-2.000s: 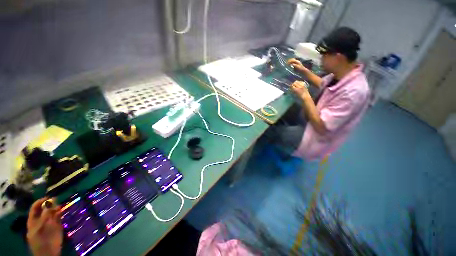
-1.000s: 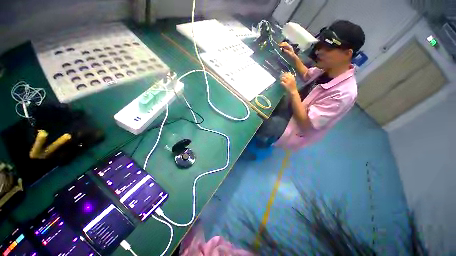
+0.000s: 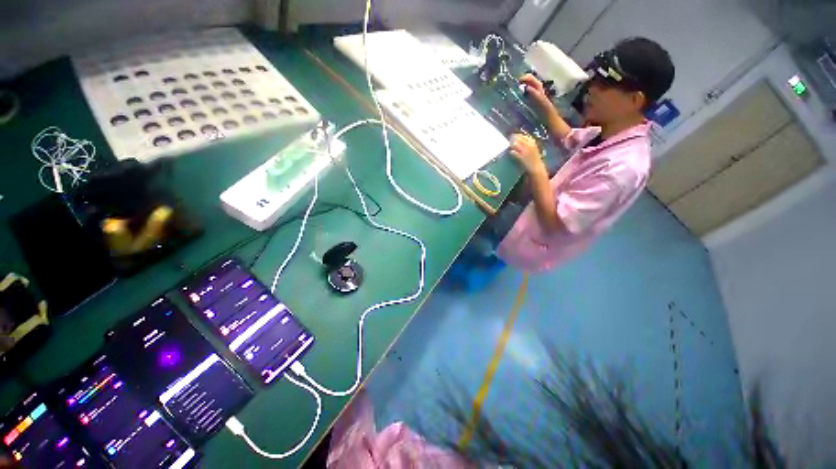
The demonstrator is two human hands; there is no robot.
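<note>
Four phones stand side by side at the lower left with dark purple screens: the rightmost phone (image 3: 246, 319), a second phone (image 3: 179, 366), a third (image 3: 124, 417) and a leftmost one (image 3: 41, 435), cut by the edge. White cables plug into the two right-hand phones. A round black case (image 3: 344, 273) lies open to their right, lid up. Neither of my hands shows clearly; a small brownish patch at the lower left edge is too small to identify. Pink cloth shows at the bottom.
A white perforated tray (image 3: 192, 92) lies at the back left. A power strip (image 3: 280, 183) sits behind the case. Black fixtures with yellow strips (image 3: 137, 229) and a dark panel (image 3: 64, 252) stand left. A person in pink (image 3: 587, 188) sits at the right.
The view has swung and moved closer to the right-hand phones. The hand that held a small ring-like piece at the lower left has left clear view.
</note>
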